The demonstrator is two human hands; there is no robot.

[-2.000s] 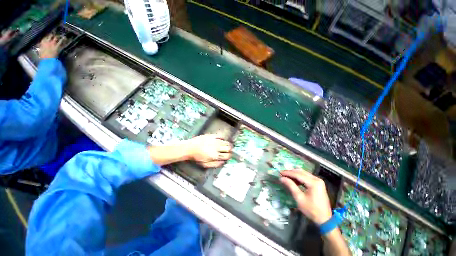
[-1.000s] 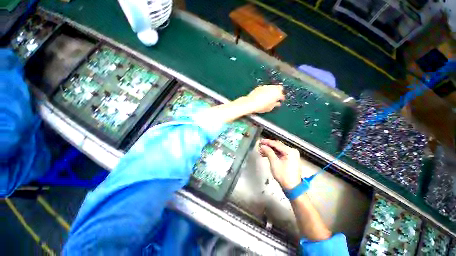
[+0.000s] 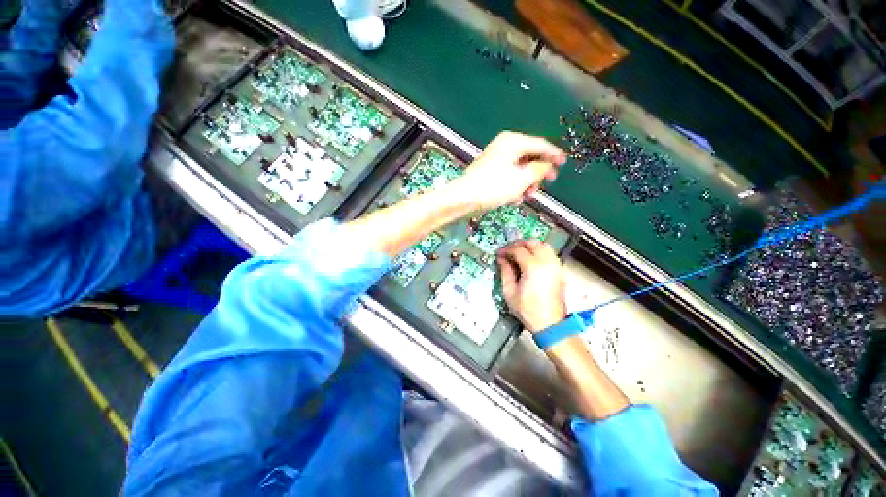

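My left hand (image 3: 515, 172) is over the far rail, beside the green mat, its fingers bent together; whether small parts are between them cannot be told. My right hand (image 3: 532, 283), with a blue wrist strap (image 3: 563, 331), has its fingertips down at the right side of a pallet (image 3: 396, 296). The pallet holds green circuit boards, among them a silvery-white one (image 3: 464, 303) just left of my right hand. My left forearm covers part of the pallet. Loose dark components (image 3: 622, 160) lie scattered on the mat to the right of my left hand.
Another pallet (image 3: 335, 206) with boards is at left, one more (image 3: 767, 447) at lower right. Bare conveyor bed (image 3: 670, 388) with loose bits lies between. A component pile (image 3: 811, 291) is at right. A blue cord (image 3: 680, 280) crosses there. A person's blue sleeve (image 3: 87, 175) is at left.
My left hand has drawn back from the loose components toward the rail. My right hand has moved from above the bare bed onto the pallet's right side. The view has shifted.
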